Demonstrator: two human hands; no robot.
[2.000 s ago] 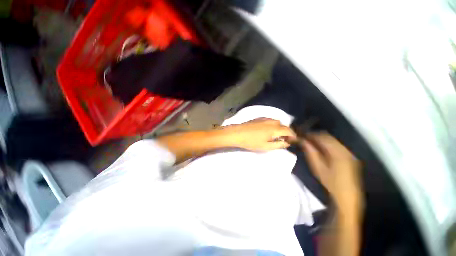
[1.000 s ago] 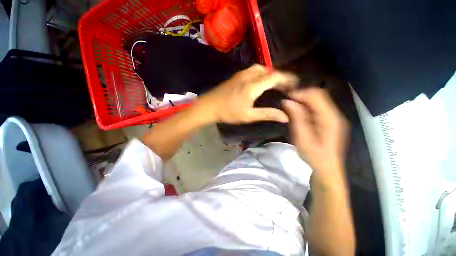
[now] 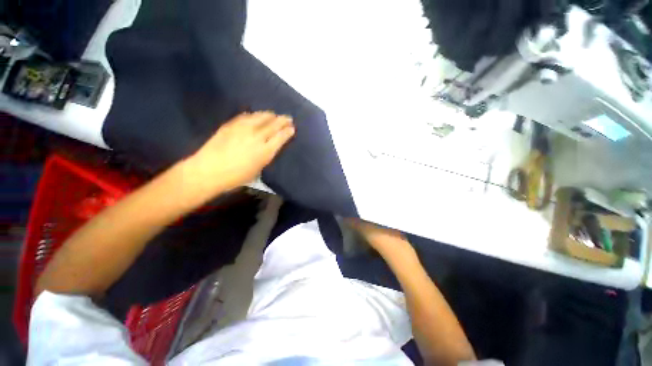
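A dark fabric panel lies on the white table, and its near end hangs over the front edge. My left hand lies palm down and flat on the panel, not gripping it. My right hand is at the table's front edge, with the panel's near right corner between its fingers. Some of its fingertips are hidden by the cloth.
The sewing machine stands upper right. Yellow-handled scissors and an open box of small items lie on the table's right. A red crate is lower left. A small tray sits upper left.
The view has swung from the crate to the tabletop and machine. My hands, close together before, are apart now: left on the dark panel, right at its near corner.
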